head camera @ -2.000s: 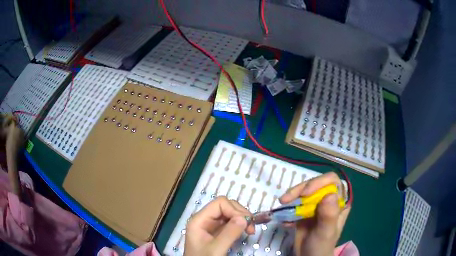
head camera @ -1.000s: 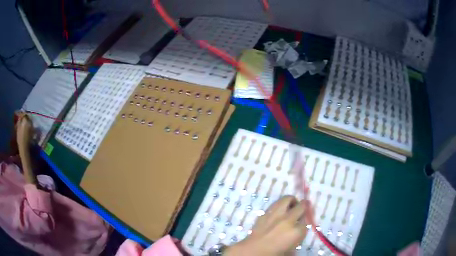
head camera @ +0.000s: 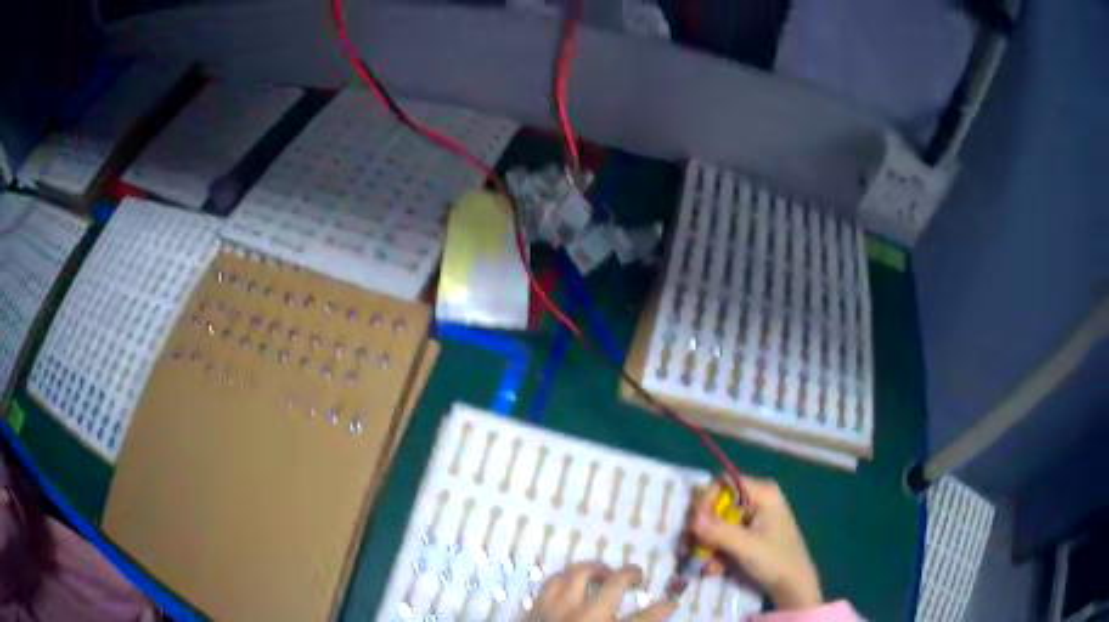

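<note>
The white work board (head camera: 456, 437) lies nearest me, with rows of slim tan-grey dumbbell-shaped strips; the nearer rows carry bright round ends. My right hand (head camera: 769, 544) grips the yellow-handled tool (head camera: 727, 505) over the board's right part, its front end pointing down and left to the strips. My left hand (head camera: 596, 593) is low over the board's near part, left of the tool tip, cut off by the lower edge. Whether its fingers hold a part is too blurred to tell.
Brown cardboard sheets (head camera: 243, 486) with silver dots lie left. A stacked board (head camera: 778, 316) stands right, more boards (head camera: 353, 182) behind. A yellow and white slip (head camera: 484, 261) and crumpled plastic (head camera: 572, 219) lie behind. The red cable (head camera: 572, 322) crosses to the tool. A pink sleeve shows lower left.
The tool, held up by my right hand two seconds ago, is now lower at the board. My left hand, reaching over the board, has drawn back lower. The view has shifted.
</note>
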